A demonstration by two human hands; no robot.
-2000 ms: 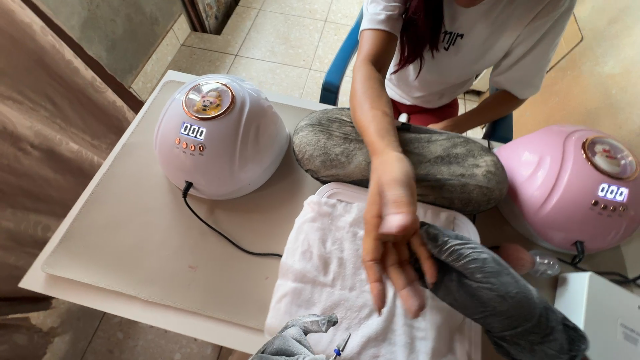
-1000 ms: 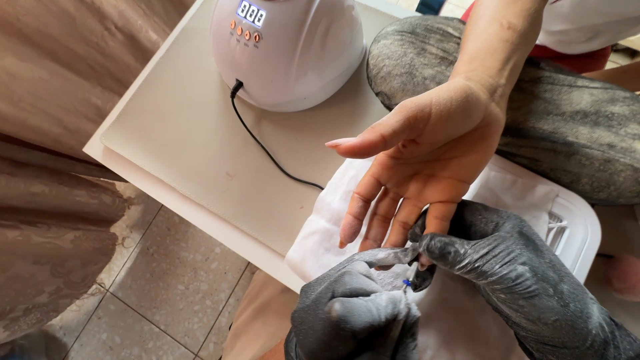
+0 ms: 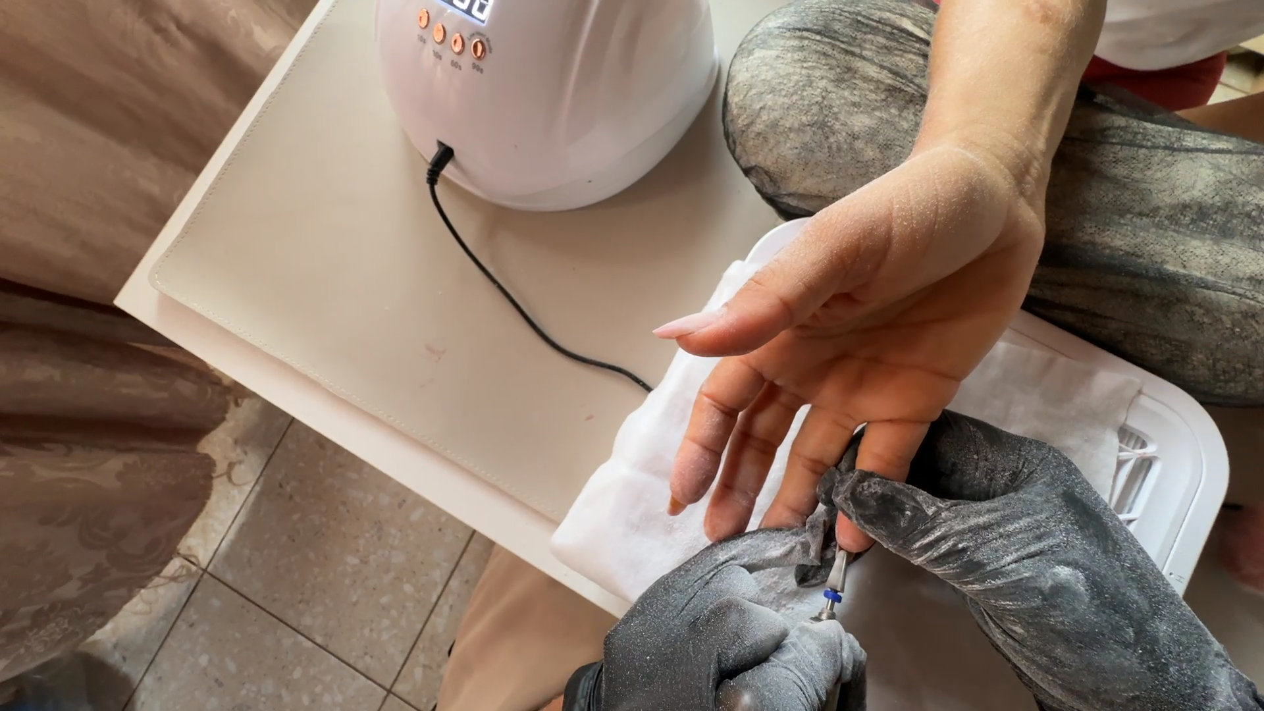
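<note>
My left hand (image 3: 736, 632), in a dusty black glove, grips a nail drill handpiece, mostly hidden by its fingers. The metal drill bit (image 3: 835, 583) with a blue ring points up at another person's little fingertip (image 3: 853, 531). From the right, my right hand (image 3: 1047, 553), gloved the same way, pinches that little finger between thumb and fingers. The person's hand (image 3: 889, 286) lies palm up, its other fingers hanging down and its thumb pointing left. White dust coats both gloves. Whether the bit touches the nail cannot be told.
A white nail lamp (image 3: 553, 99) with a black cord (image 3: 504, 286) stands on the table mat (image 3: 395, 336). A grey patterned armrest cushion (image 3: 1136, 217) lies beneath the person's forearm. Below the hands are a white cloth (image 3: 632, 513) and a white dust collector (image 3: 1200, 454). Brown curtains hang left.
The person's hand has turned palm up. My left hand has come up beside my right at the little finger, with the drill bit near its tip. The view has moved closer.
</note>
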